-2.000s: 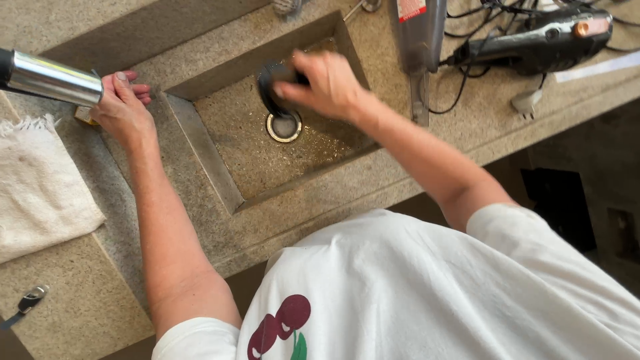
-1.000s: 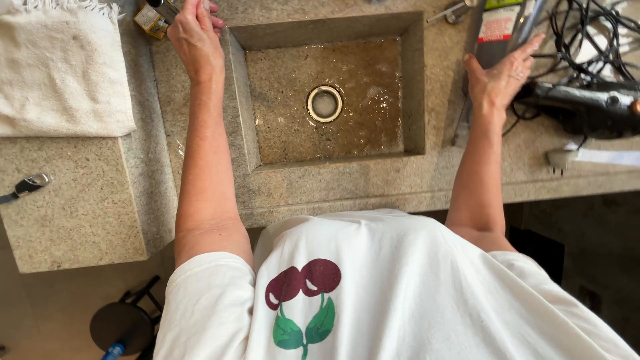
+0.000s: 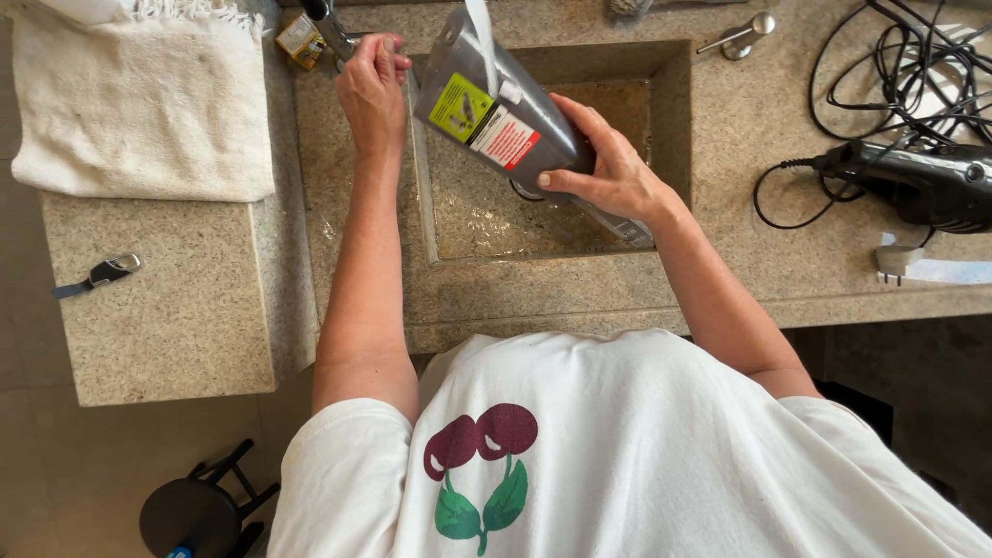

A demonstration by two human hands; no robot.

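My right hand grips a grey translucent plastic container, likely a vacuum cleaner's part, with green and white-red stickers. It is tilted over the stone sink basin, hiding most of the drain. My left hand is at the basin's upper left, beside the chrome faucet; its fingers are curled, and whether they touch the faucet's lever is not clear. Wet patches shine on the basin's floor.
A cream towel and a strap with a buckle lie on the left counter. A small yellow box stands by the faucet. At right are a metal soap dispenser, a black corded appliance, tangled cables and a plug. A black stool stands below left.
My right hand has brought the grey container from the counter right of the sink to over the basin. Two seconds ago that hand held a dark round thing above the drain.
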